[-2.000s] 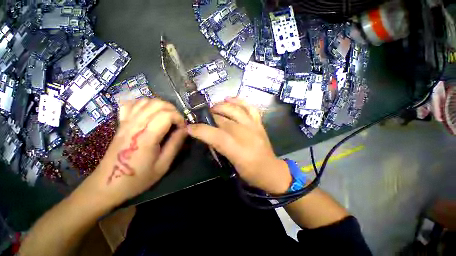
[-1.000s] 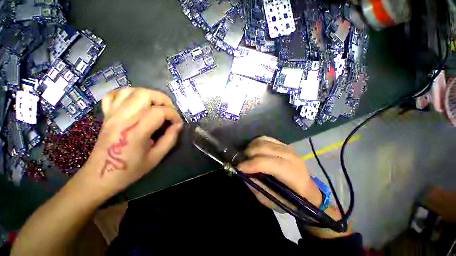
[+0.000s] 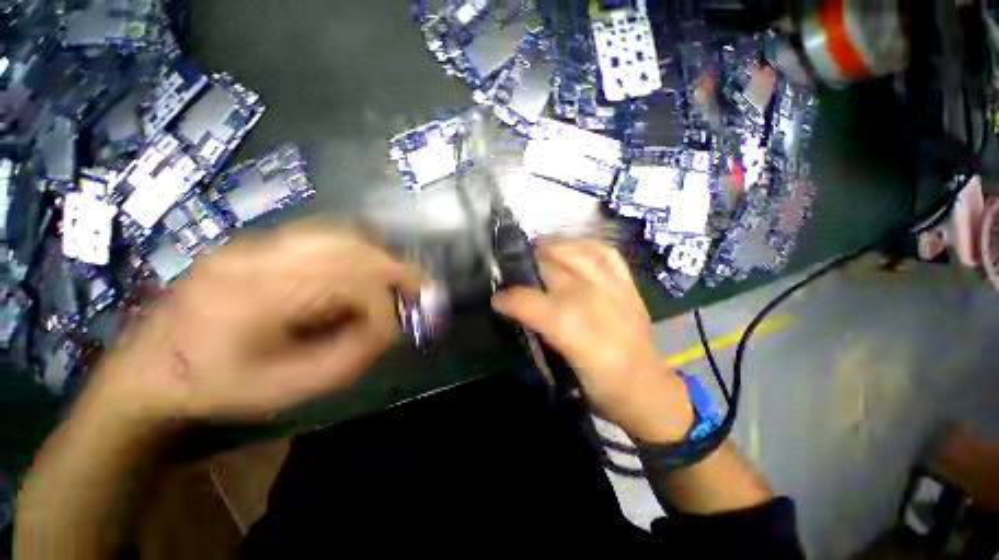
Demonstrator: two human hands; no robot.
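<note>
My left hand (image 3: 274, 317), bare and strongly blurred, is at left centre above the dark bench. A small blurred blue-silver piece, which looks like a circuit board (image 3: 416, 315), shows at its fingertips. My right hand (image 3: 597, 317), bare, is closed around the black handle of the soldering iron (image 3: 513, 246). The iron points up and away; its tip is lost in blur. A board with a bright silver patch (image 3: 429, 155) lies just beyond the iron, left of another bright board (image 3: 572, 156). A grey blur between the hands hides details.
Board heaps lie left (image 3: 159, 186) and right (image 3: 657, 120). Dark-red grains are mostly hidden behind my left hand. A black cord (image 3: 783, 293) loops round my right wrist. A white cylinder with an orange-red band (image 3: 838, 42) and a pink fan (image 3: 969, 235) are at right.
The iron has swung from low near my body back up toward the boards. My left hand has turned, and a small board-like piece now shows at its fingertips.
</note>
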